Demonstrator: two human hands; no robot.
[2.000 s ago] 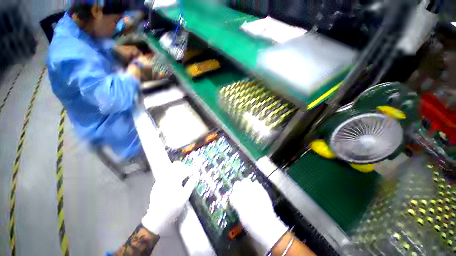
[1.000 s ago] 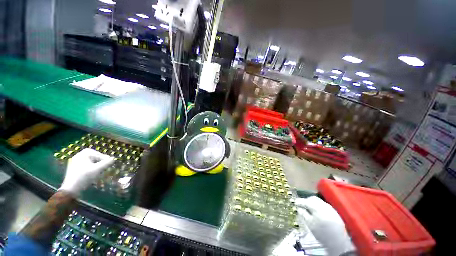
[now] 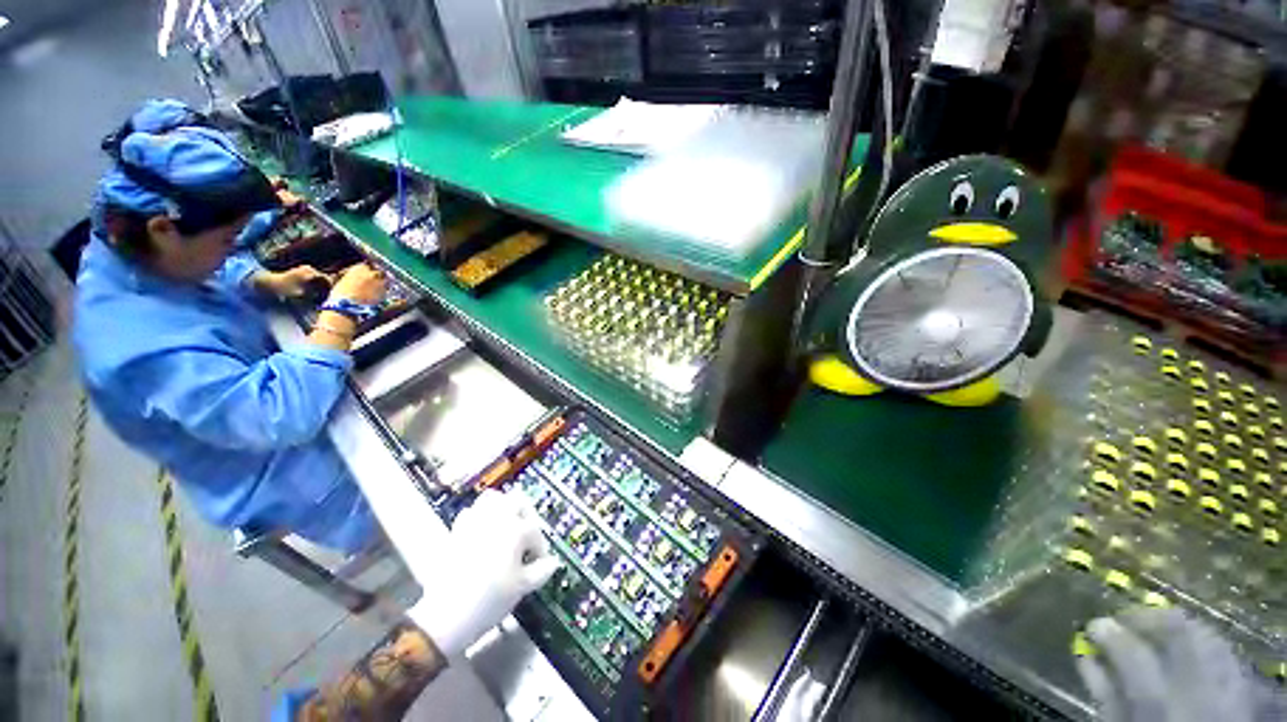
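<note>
The circuit board panel (image 3: pixel 607 543) lies in its black carrier on the conveyor, between two orange-brown pallet clamps (image 3: pixel 687 616). My left hand (image 3: pixel 487 561), in a white glove, is at the panel's left edge with fingers curled; whether it holds a part cannot be seen. My right hand (image 3: pixel 1179 674), gloved and blurred, is at the lower right by the near end of a clear blister tray with yellow-topped transformers (image 3: pixel 1200 459); its fingertips are unclear. A second stack of blister trays (image 3: pixel 642 327) stands under the shelf.
A person in blue (image 3: pixel 212 339) works farther up the line at the left. A penguin-shaped fan (image 3: pixel 939 303) stands on the green bench. The shelf (image 3: pixel 494 162) holds papers and clear trays. A black component bin (image 3: pixel 494 261) is under it. Conveyor rods (image 3: pixel 819 663) show beside the carrier.
The view has swung back left from the red tray. My left hand has moved from the blister trays under the shelf to the panel. My right hand is still near the right-hand blister tray.
</note>
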